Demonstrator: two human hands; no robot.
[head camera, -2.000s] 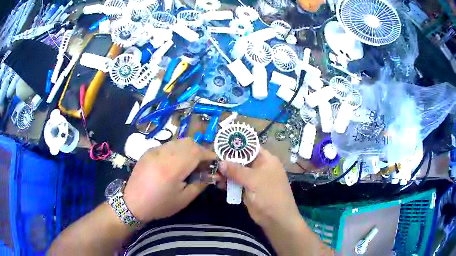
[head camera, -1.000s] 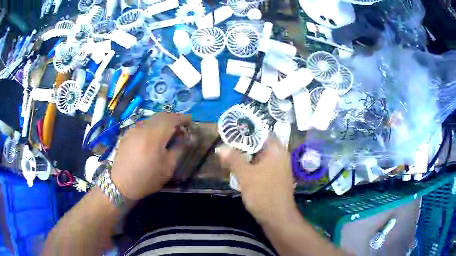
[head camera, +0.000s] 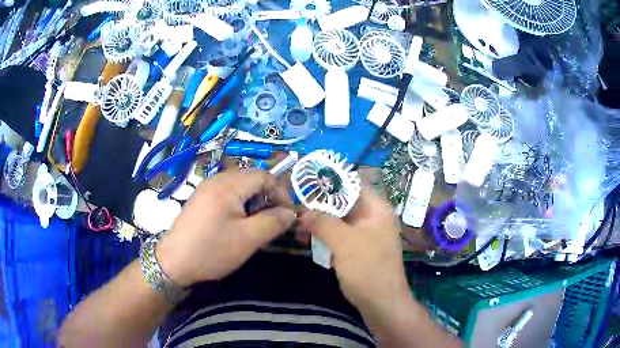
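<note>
A small white handheld fan is held upright at the bench's front edge, its round slotted head facing up with a dark centre. My right hand is closed around its neck, thumb just below the head; the white handle shows under my fingers. My left hand, with a metal watch band on the wrist, is to the left of the fan, fingertips bent together close to its neck. What is between my left fingertips is small, dark and too blurred to tell.
Blue-handled pliers and an orange-handled tool lie left. Loose fan housings and grilles lie behind. A purple ring and plastic bags are at right, a green crate below right, a blue crate left.
My left hand has moved right, back beside the fan's neck, after being farther away one second ago. My right hand still holds the fan. The view has shifted.
</note>
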